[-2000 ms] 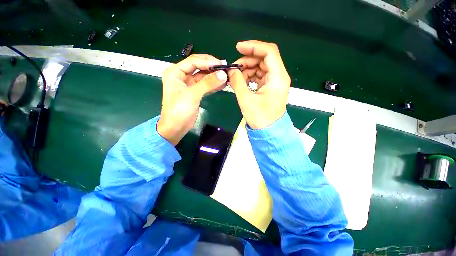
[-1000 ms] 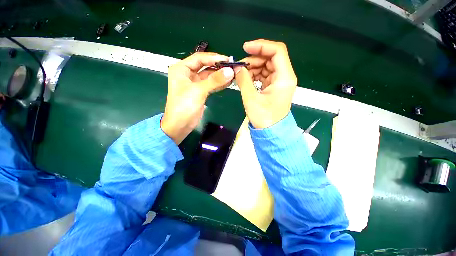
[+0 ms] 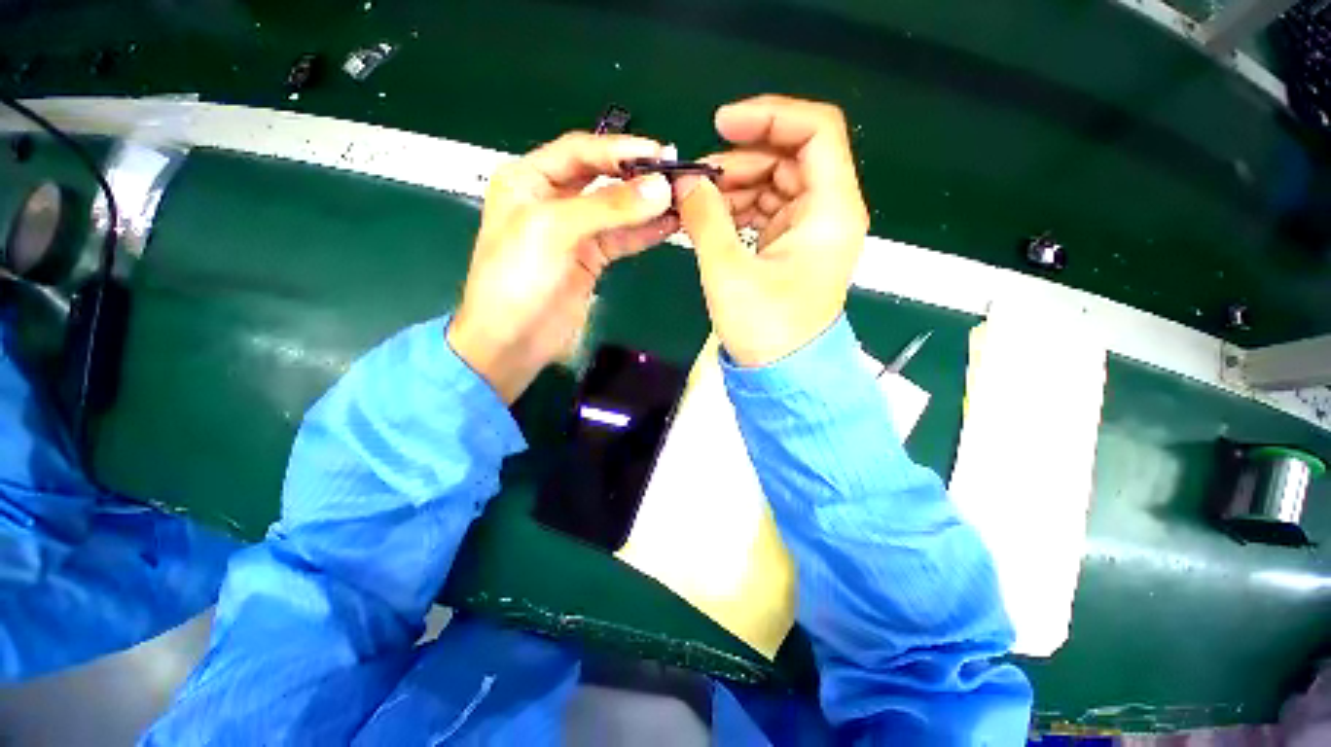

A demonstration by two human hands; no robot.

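A small dark, thin electronic unit (image 3: 672,169) is held edge-on between the fingertips of both hands, above the white rail. My left hand (image 3: 548,234) grips its left end with thumb and forefinger. My right hand (image 3: 781,241) holds its right end, the thumb below it and the forefinger raised and curled away. A small white piece shows near the palm side of my right fingers; what it is I cannot tell. The fingers hide much of the unit.
Black phone (image 3: 610,453), white and yellowish papers (image 3: 715,511), a thin pointed tool (image 3: 907,353) and a long white sheet (image 3: 1029,482) lie on the green bench. A wire spool (image 3: 1270,489) stands right. Dark units (image 3: 1045,253) lie on the green belt (image 3: 934,132). A blue-sleeved person is at left.
Both hands stay on the dark unit and have moved slightly up in the picture. The units on the belt have shifted to the right.
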